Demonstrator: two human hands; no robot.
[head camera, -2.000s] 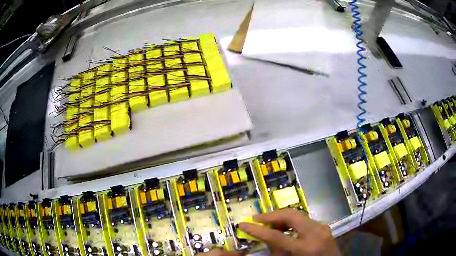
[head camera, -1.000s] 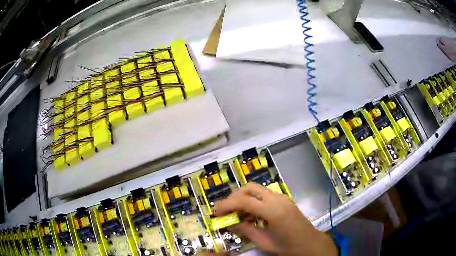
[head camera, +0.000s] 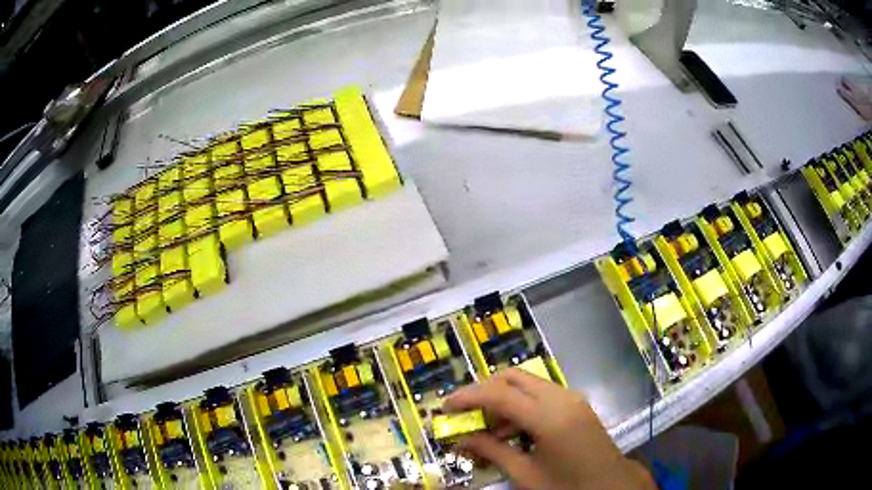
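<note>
My right hand (head camera: 540, 431) holds a yellow taped transformer (head camera: 459, 424) between thumb and fingers, over the near part of a circuit board (head camera: 425, 368) in the row along the near edge. Whether the transformer touches the board is hidden. The board just to the right carries a fitted yellow transformer (head camera: 533, 368), partly behind my fingers. More boards stand side by side to the left, without the large yellow block. My left hand is not in view.
Rows of spare transformers (head camera: 229, 206) with dark leads sit on a white slab (head camera: 287, 297) behind the track. A blue coiled cord (head camera: 617, 144) hangs at the right. A black mat (head camera: 43, 287) lies left. Another person's hand (head camera: 854, 96) shows at the right edge.
The transformer has been raised and tilted level in my right hand since the earliest frame. My left fingertips have left the bottom edge. The view has shifted right.
</note>
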